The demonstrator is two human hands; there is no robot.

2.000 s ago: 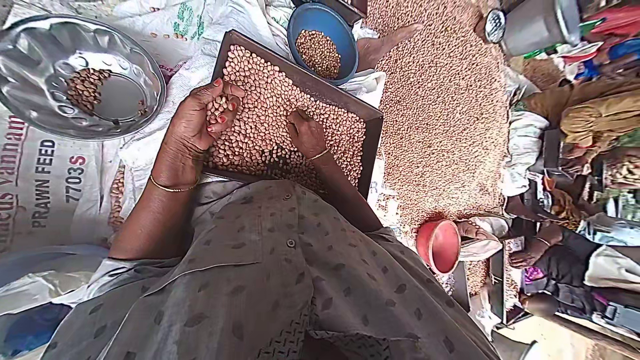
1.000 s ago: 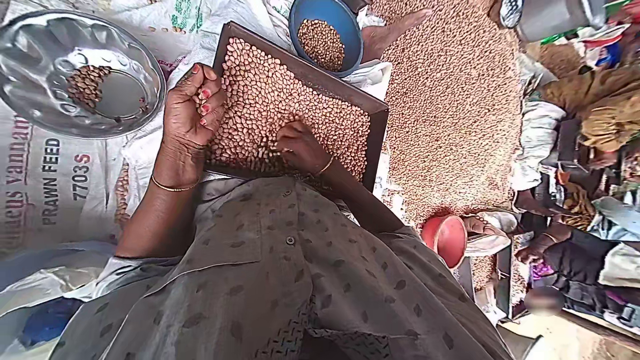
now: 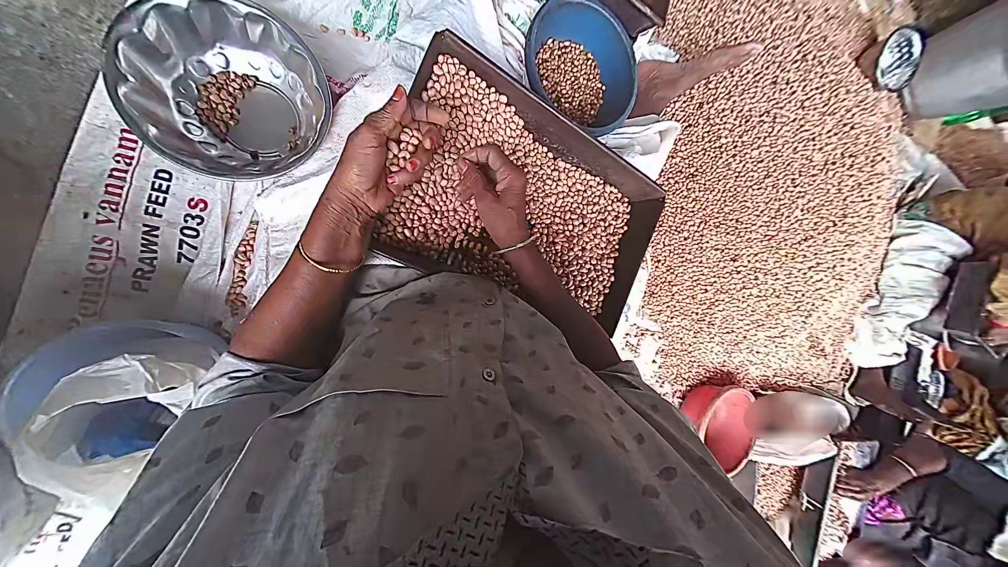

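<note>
A dark rectangular tray (image 3: 551, 146) full of pinkish-brown shelled nuts or beans (image 3: 575, 228) rests at my lap. My left hand (image 3: 394, 153), with painted nails and a thin bangle, is turned up over the tray's left part. Nuts lie in its palm under curled fingers. My right hand (image 3: 496, 185) hovers at or just above the nuts near the tray's middle, its fingers bent; whether it pinches a nut cannot be told. A fluted metal bowl (image 3: 303, 102) with some darker nuts stands at the upper left. Behind the tray is a blue bowl (image 3: 618, 47) partly filled with small brownish nuts.
A wide heap of nuts (image 3: 772, 205) spreads on the right, with a bare foot (image 3: 709, 71) at its edge. A red bowl (image 3: 720, 425), a grey bucket (image 3: 957, 67) and other people's hands (image 3: 898, 465) are at the right. Printed sacks (image 3: 157, 228) and a plastic-lined basin (image 3: 102, 346) lie left.
My left hand, closed a second ago, has turned and loosened so the nuts in its palm show. My right hand has lifted its fingers from the nuts and moved slightly toward the left hand.
</note>
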